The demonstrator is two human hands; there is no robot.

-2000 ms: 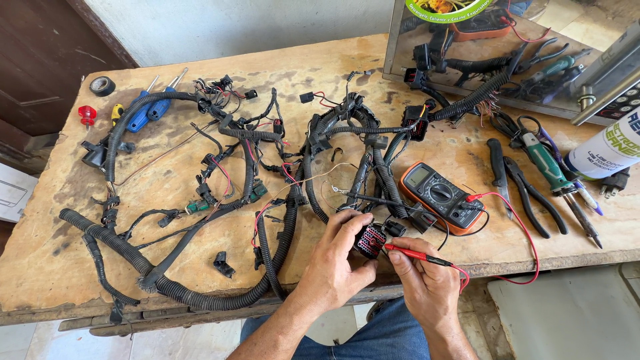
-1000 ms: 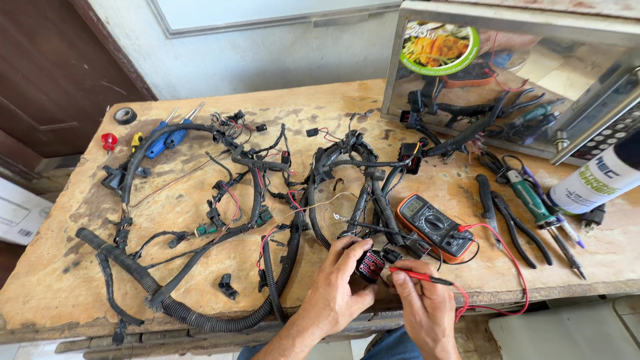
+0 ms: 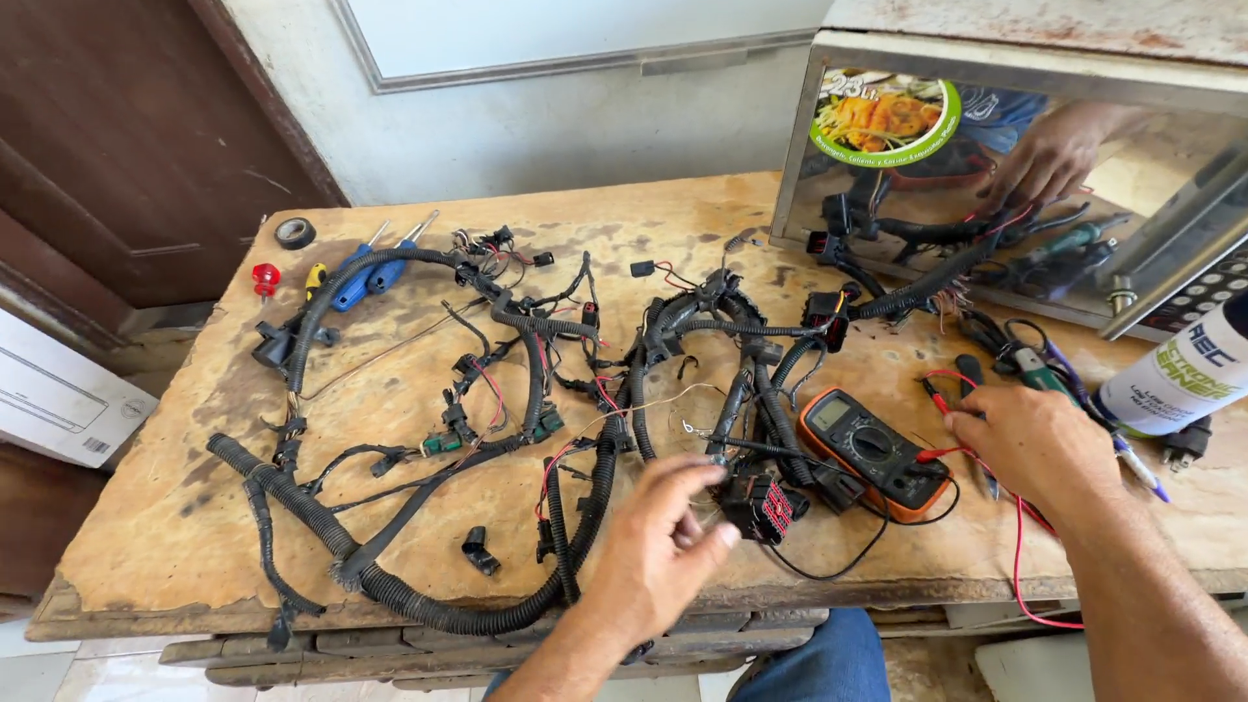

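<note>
A black multi-pin connector (image 3: 759,507) with red pins lies near the table's front edge. Just left of it is my left hand (image 3: 668,546), fingers apart, thumb and fingertips close to the connector's side. My right hand (image 3: 1033,453) is above the pliers, right of the orange and black multimeter (image 3: 873,453). A red test probe (image 3: 939,398) shows at my right fingertips; whether they still grip it cannot be told. The multimeter's red lead (image 3: 1017,556) loops below that hand. A black wiring harness in corrugated tubing (image 3: 439,609) spreads over the wooden table.
A steel-framed oven (image 3: 975,185) stands at the back right. Near it are a spray can (image 3: 1180,375) and a soldering iron (image 3: 1033,370). Blue-handled screwdrivers (image 3: 375,273), a red-handled tool (image 3: 265,280) and black tape (image 3: 294,232) lie at the back left.
My right hand has moved right with the red probe, away from the connector to the pliers. My left hand, earlier around the connector, has loosened and its fingers are apart.
</note>
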